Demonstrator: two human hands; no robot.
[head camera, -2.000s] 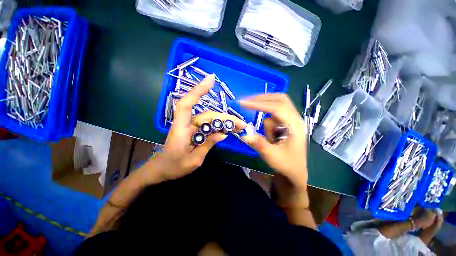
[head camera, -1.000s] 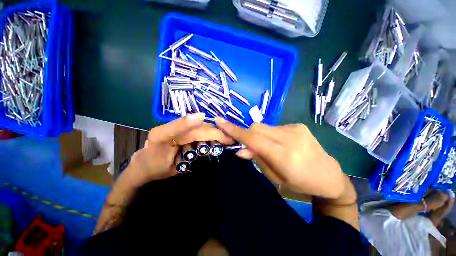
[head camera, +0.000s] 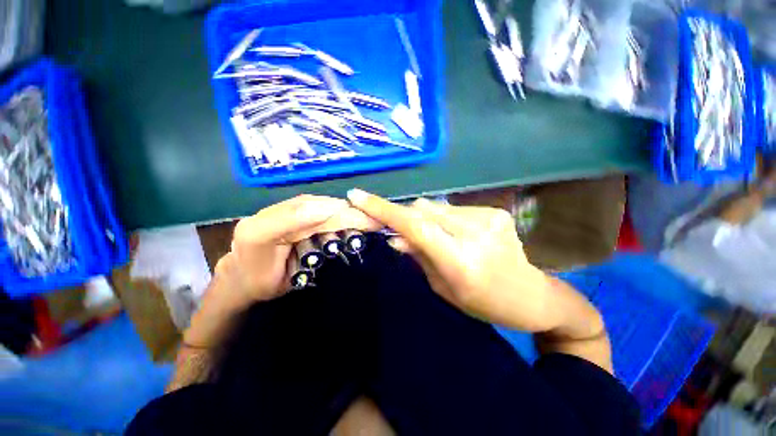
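My left hand (head camera: 276, 243) holds several dampers (head camera: 333, 246) side by side, their dark round ends with pale centres facing me, above my lap. My right hand (head camera: 485, 260) is beside them, thumb and fingers closed around a slim part (head camera: 388, 232) at the right end of the row; whether it is a tool or a damper's rod I cannot tell. The near blue parts tray (head camera: 432, 85) lies on the bench beyond my hands, with loose silver dampers (head camera: 289, 102) mostly in its left half and a white paper slip (head camera: 407, 121) at its right.
A fuller blue tray (head camera: 81, 183) stands at the left. On the right are a loose parts group (head camera: 504, 51), clear divided bins (head camera: 596, 64) and another blue tray (head camera: 749, 94). The bench edge (head camera: 476, 186) runs beyond my hands. An open brown carton (head camera: 583, 217) is below it.
The view has shifted and blurred, so the trays sit differently in it. My right hand has gone from apart, two seconds ago, to against the held row. My left hand still holds the dampers.
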